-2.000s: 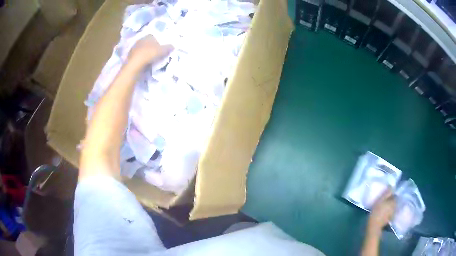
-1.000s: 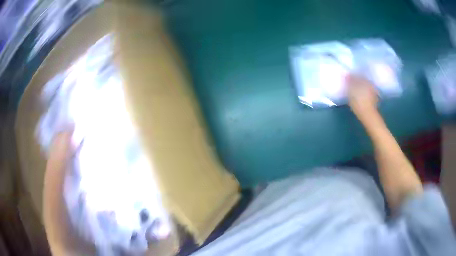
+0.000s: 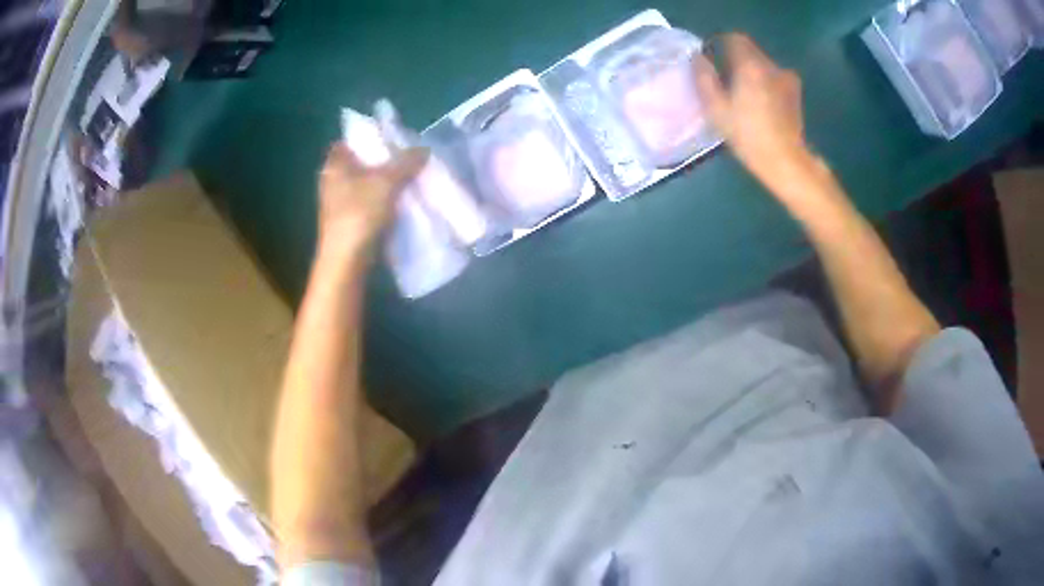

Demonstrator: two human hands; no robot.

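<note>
Two shallow whitish trays lie side by side on the green bench, the left tray point(image 3: 485, 243) and the right tray point(image 3: 619, 183). Each holds a bagged unit with a pink centre, the left unit point(image 3: 527, 169) and the right unit point(image 3: 662, 109). My left hand point(image 3: 369, 189) grips white bagged pieces point(image 3: 433, 218) at the left tray's left edge; how many is unclear. My right hand point(image 3: 750, 103) is at the right edge of the right unit, with its fingertips on it; whether it grips is unclear.
The brown carton point(image 3: 195, 269) with white loose packets point(image 3: 172, 429) stands at the lower left. More trays with pink units point(image 3: 941, 69) lie at the upper right. Dark boxes with white labels point(image 3: 227, 52) and a pale curved rail point(image 3: 46, 126) are at the upper left.
The view has swung right, putting the carton lower left. My left hand has come out of the carton to the trays with white bagged pieces. My right hand remains at the trays.
</note>
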